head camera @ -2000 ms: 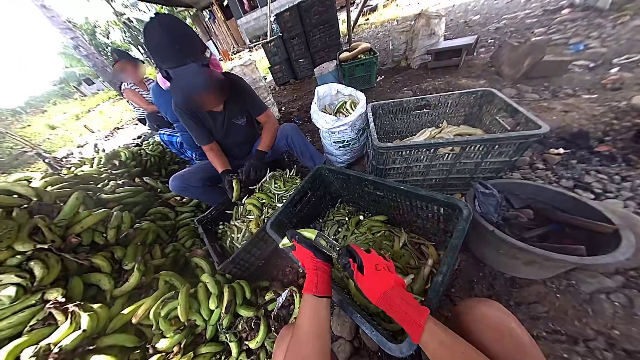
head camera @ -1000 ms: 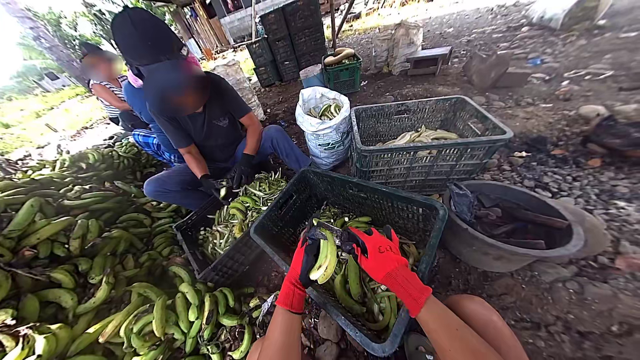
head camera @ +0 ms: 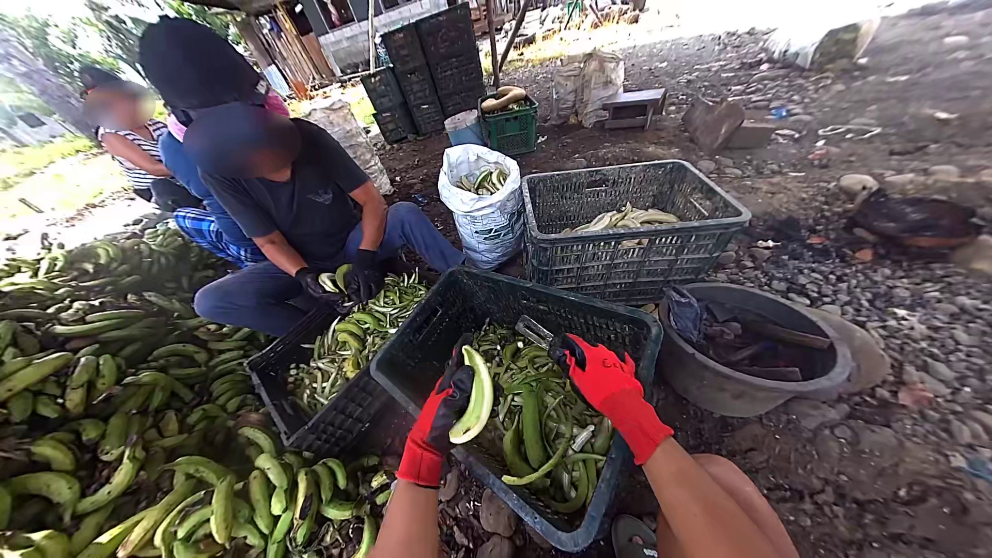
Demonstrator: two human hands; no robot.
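My left hand, in a red glove with dark palm, holds a partly peeled green banana, its pale flesh showing, over the near left side of a dark plastic crate. My right hand, in a matching red glove, grips a metal-bladed peeler above the crate's right half. Green peels and some green bananas lie inside below both hands. The blade is apart from the banana. The right fingers are partly hidden.
A gloved co-worker sits beside a crate of peels. Green bananas are heaped at left. Beyond my crate stand a white sack and a crate of peeled bananas; a grey basin is at right.
My hands have moved apart. One second ago they were close together over the crate with a banana between them. The co-worker's hands now hold a banana. The view has shifted slightly.
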